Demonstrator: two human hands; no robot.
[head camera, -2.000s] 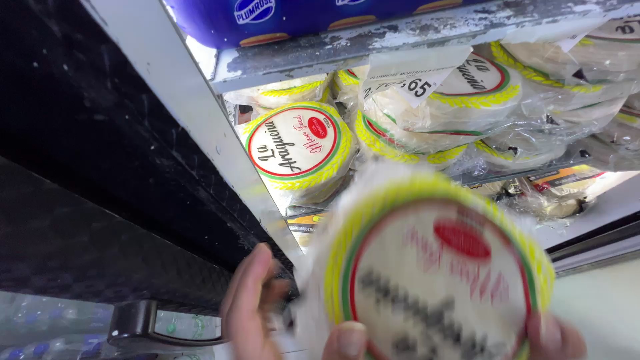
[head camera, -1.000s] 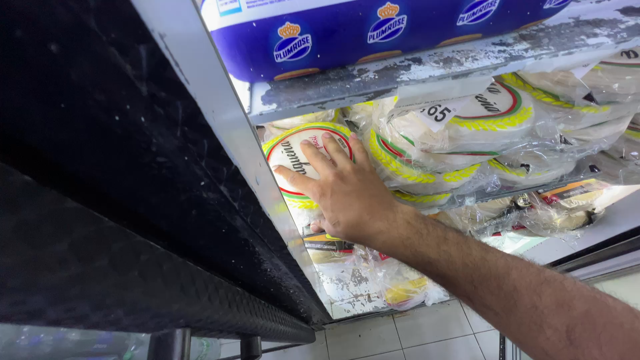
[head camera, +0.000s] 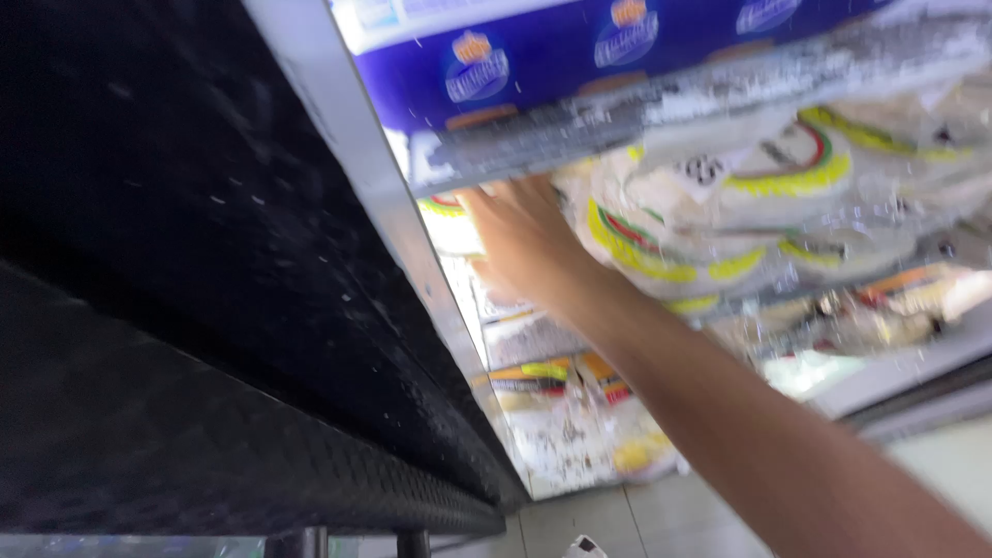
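Observation:
My right hand (head camera: 527, 240) reaches into the left end of a refrigerated shelf, its fingertips beneath the shelf above. Beside and behind it shows part of a round package with a yellow, green and red rim (head camera: 449, 225); whether the fingers grip it I cannot tell, as the view is blurred. Right of the hand lie stacked round packages in clear plastic wrap (head camera: 659, 240), with a price tag (head camera: 704, 172) bearing numerals. My left hand is out of view.
Blue Plumrose packages (head camera: 542, 70) fill the shelf above, over a worn metal shelf edge (head camera: 659, 105). A black door or panel (head camera: 194, 232) stands at the left beside a metal frame (head camera: 387, 209). Plastic-wrapped goods (head camera: 581, 387) lie lower down, above floor tiles (head camera: 589, 519).
Two seconds ago both hands held a round package in front of the shelf. One second ago my right hand lay on a package at the shelf's left end; now it reaches deeper in.

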